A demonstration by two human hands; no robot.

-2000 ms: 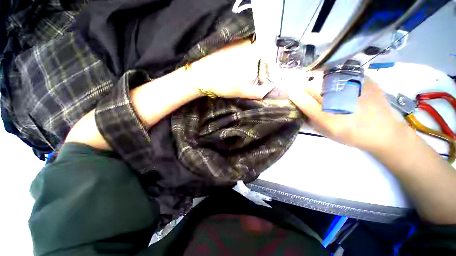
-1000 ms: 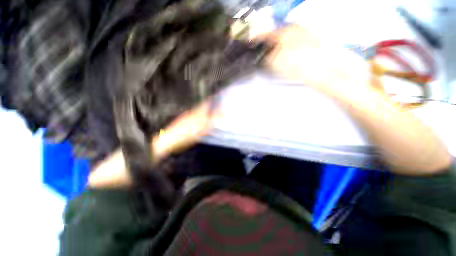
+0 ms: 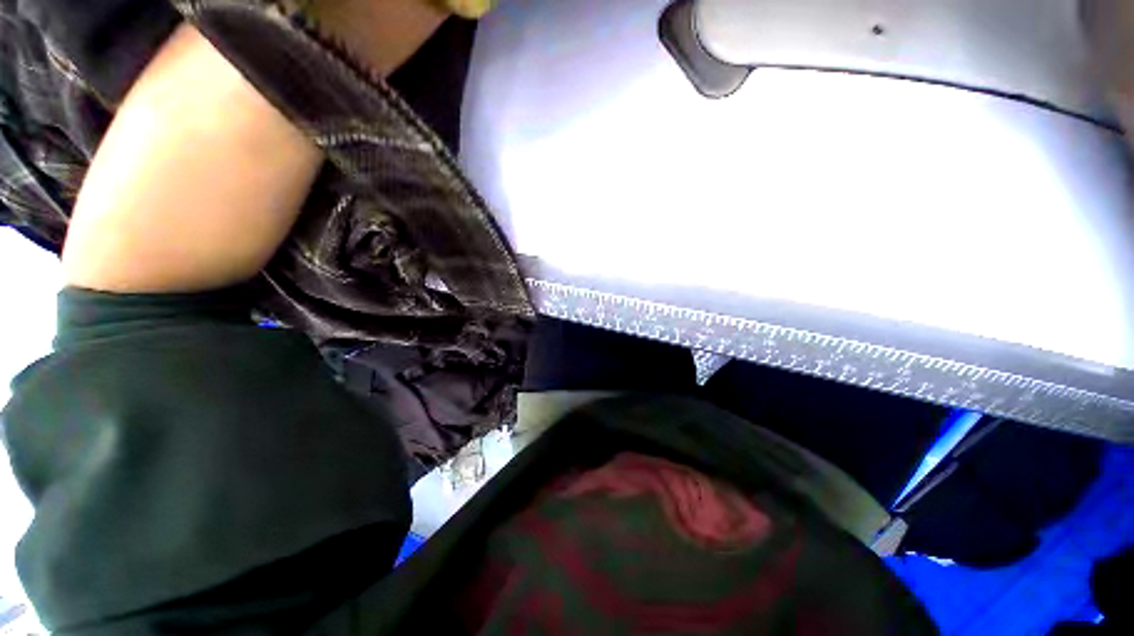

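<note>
The dark plaid fabric [image 3: 410, 186] lies at the upper left, over the table's left side and hanging past its front edge. A plaid band with a light stitched line passes over my left forearm. Crumpled plain dark cloth [image 3: 435, 385] hangs below it. My left forearm runs up through the plaid to the top edge, where something yellowish shows; my left hand is cut off by that edge. My right hand is out of the picture. A blurred brownish patch at the top right edge cannot be made out.
The white machine table [image 3: 796, 199] has a ruler-marked front edge [image 3: 821, 354]. A pale machine part [image 3: 846, 37] with a dark-rimmed end is at the top. Bright blue material [image 3: 1007, 596] shows below right. My dark green sleeve [image 3: 199, 460] and lap are below.
The view has shifted, so the needle area and the red and orange scissors are out of the picture. Both hands have left view; the plaid now lies at the upper left.
</note>
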